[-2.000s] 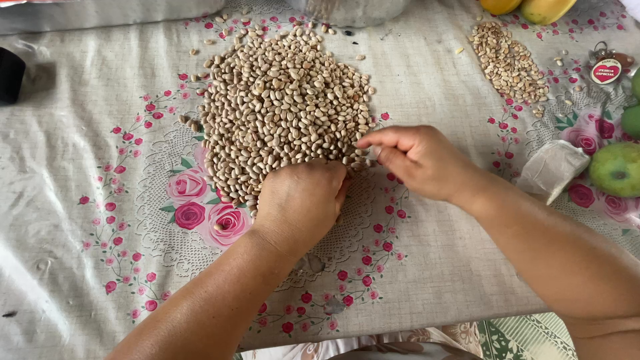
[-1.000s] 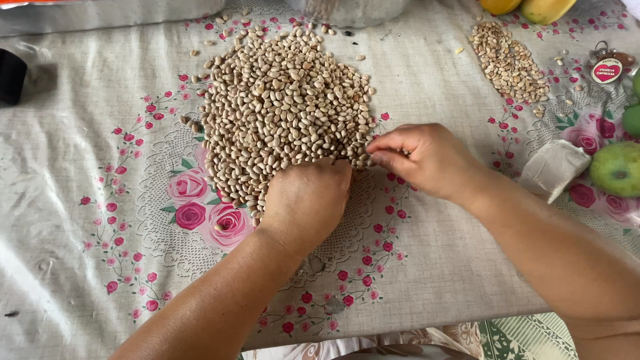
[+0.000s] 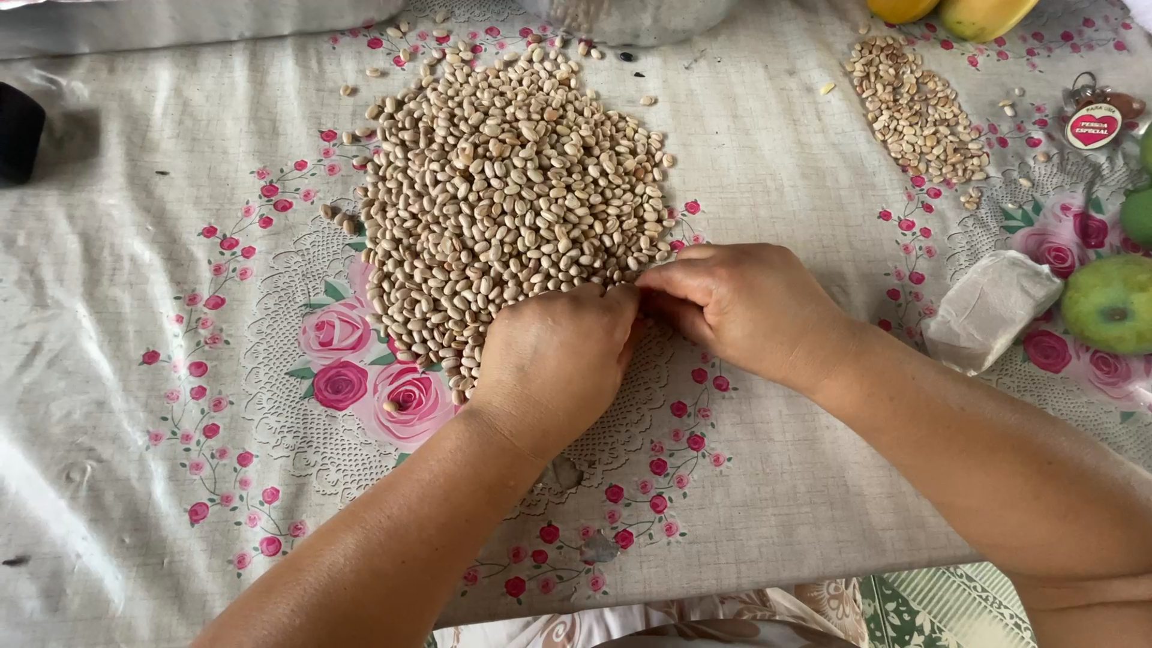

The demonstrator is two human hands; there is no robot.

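A large heap of pale brown beans (image 3: 513,180) lies on a floral plastic tablecloth (image 3: 783,504). My left hand (image 3: 562,346) rests palm down at the heap's lower edge, its fingers curled and mostly hidden beneath it. Close beside it, my right hand (image 3: 729,301) has thumb and index finger drawn together near the left hand's fingertips. Whether either hand holds a bean cannot be seen. A smaller, flatter pile of beans (image 3: 913,108) lies at the upper right, and a few loose beans (image 3: 337,218) lie left of the heap.
Along the far edge stand a metal tray (image 3: 198,22) and a metal pot (image 3: 630,18). At the right are yellow fruit (image 3: 985,13), a keychain (image 3: 1093,124), a white wrapped block (image 3: 990,310) and a green fruit (image 3: 1111,301). A black object (image 3: 16,135) sits far left.
My right hand has moved left and its fingertips now meet the left hand's, where a gap showed before. My left hand has stayed at the heap's lower edge.
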